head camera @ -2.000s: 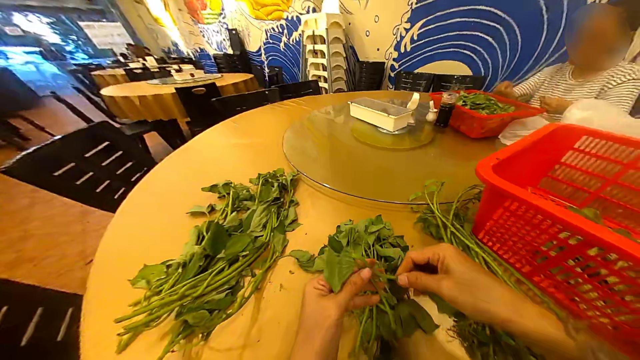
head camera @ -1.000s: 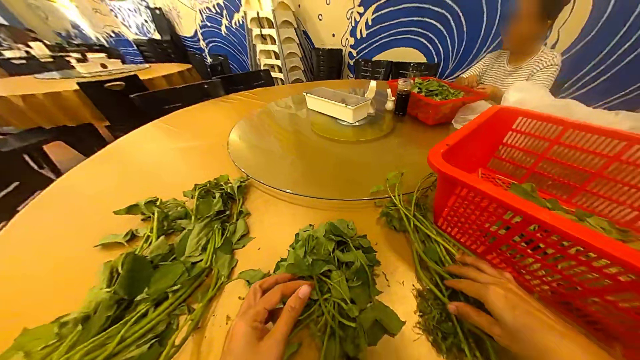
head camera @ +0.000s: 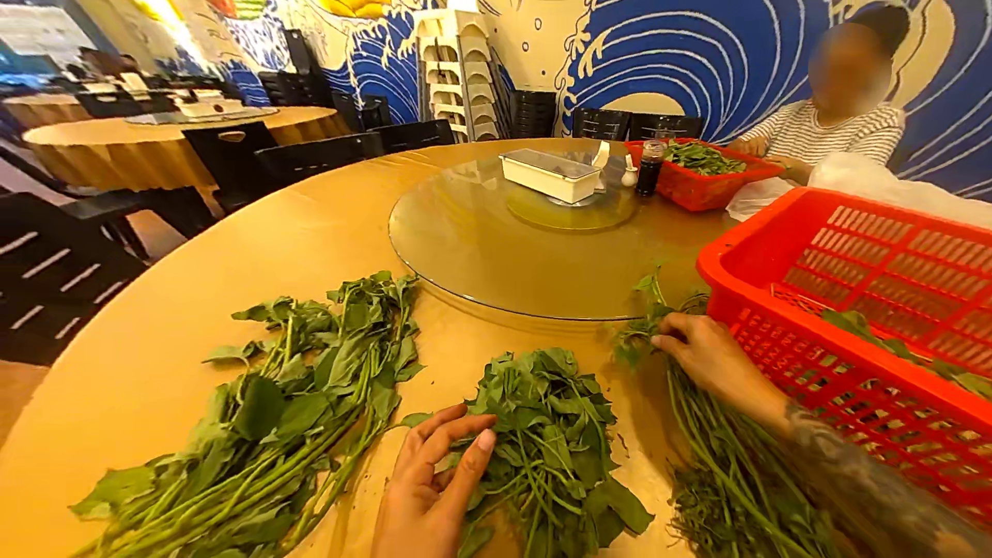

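My left hand [head camera: 438,473] lies at the left edge of the middle pile of picked green leaves [head camera: 542,442], fingers apart and nothing held. To its left spreads a bunch of long leafy stems [head camera: 310,411]. My right hand [head camera: 701,353] pinches a small leafy sprig [head camera: 639,329] at the top of a bundle of mostly bare stems [head camera: 728,465], beside the large red plastic basket [head camera: 717,271]. Some greens [head camera: 891,345] show inside that basket.
A glass turntable [head camera: 480,256] bears a cream lidded box [head camera: 550,177] and a dark sauce bottle [head camera: 649,174]. Farther back, a person [head camera: 833,128] in a striped top sits by a smaller red basket of leaves [head camera: 697,190]. A white plastic bag [head camera: 891,182] lies behind the large basket.
My right hand has moved from the lower part of the stem bundle to its top end and now pinches a sprig. Two seconds ago both hands were together over the middle pile.
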